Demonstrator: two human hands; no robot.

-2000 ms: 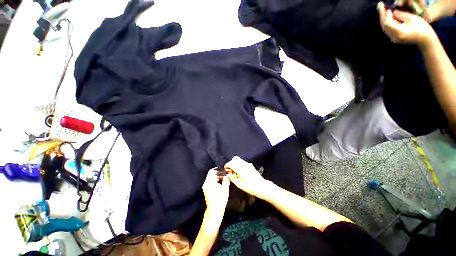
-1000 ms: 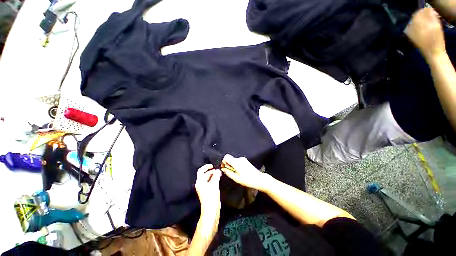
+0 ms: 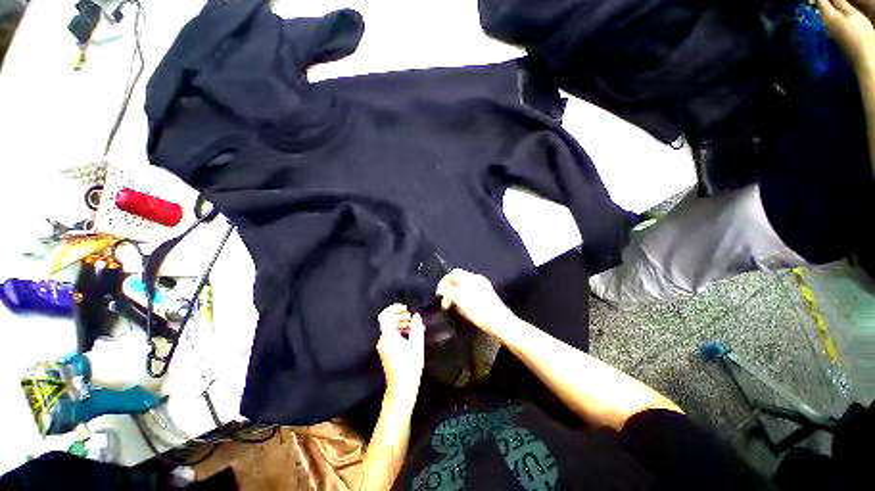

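A dark navy sweatshirt (image 3: 384,153) is spread over the white table, with a long sleeve (image 3: 576,192) reaching to the right. Its near edge hangs at the table's front edge. My left hand (image 3: 401,338) pinches the gathered near edge of the cloth. My right hand (image 3: 467,295) pinches the same edge just to the right. A short stretch of dark cloth lies between the two hands. Whether a small tool is hidden in my fingers cannot be seen.
Left on the table (image 3: 58,125): a red spool (image 3: 149,206), black hanger (image 3: 197,288), purple bottle (image 3: 38,296) and teal tool (image 3: 106,408). At the right, a coworker's hand (image 3: 849,29) is beside dark garments (image 3: 652,67). A yellow-taped floor (image 3: 672,336) shows below.
My hands have moved slightly apart, my right hand up and to the right. The cloth edge between them is more spread. The coworker's hand has shifted toward the upper right edge.
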